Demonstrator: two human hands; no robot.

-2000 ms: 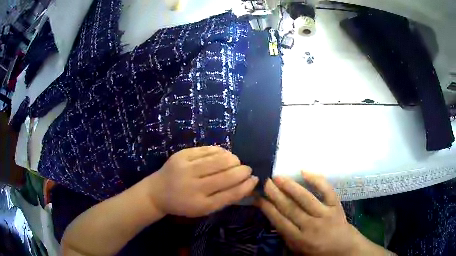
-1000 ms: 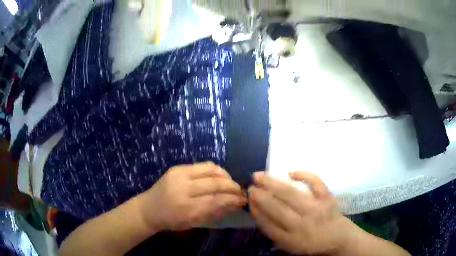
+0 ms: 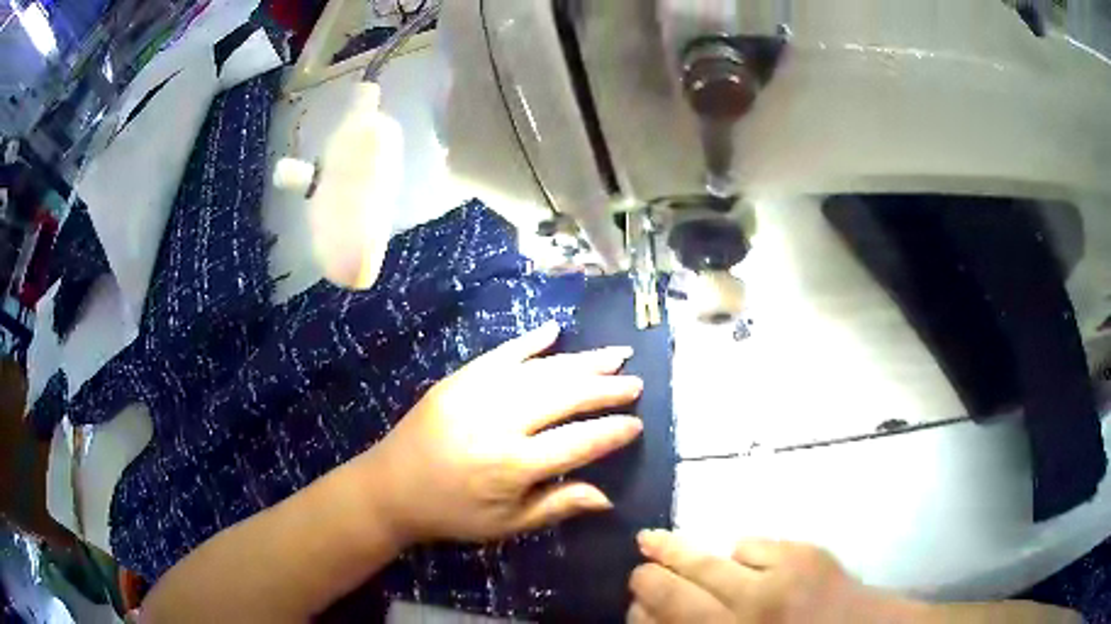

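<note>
The navy checked tweed panel [image 3: 329, 378] lies on the machine table, left of the needle. A plain dark strip [image 3: 609, 475] runs along its right edge, up to the presser foot [image 3: 647, 305]. My left hand [image 3: 512, 433] lies flat, palm down, across the tweed and strip below the foot, fingers spread. My right hand [image 3: 743, 591] is at the bottom, partly cut off by the frame edge. Its fingertips touch the strip's right edge; whether they pinch the cloth is hidden.
The off-white machine head [image 3: 877, 110] spans the top. A cream lamp [image 3: 356, 189] stands left of the needle. Spare black strips [image 3: 975, 305] lie at the right, under the machine arm. More tweed [image 3: 219, 195] and white sheets [image 3: 134, 183] lie at the left.
The view has tilted up, showing more of the machine head and lamp. My left hand has left the strip's lower end and spread flat nearer the foot. My right hand remains at the strip's edge.
</note>
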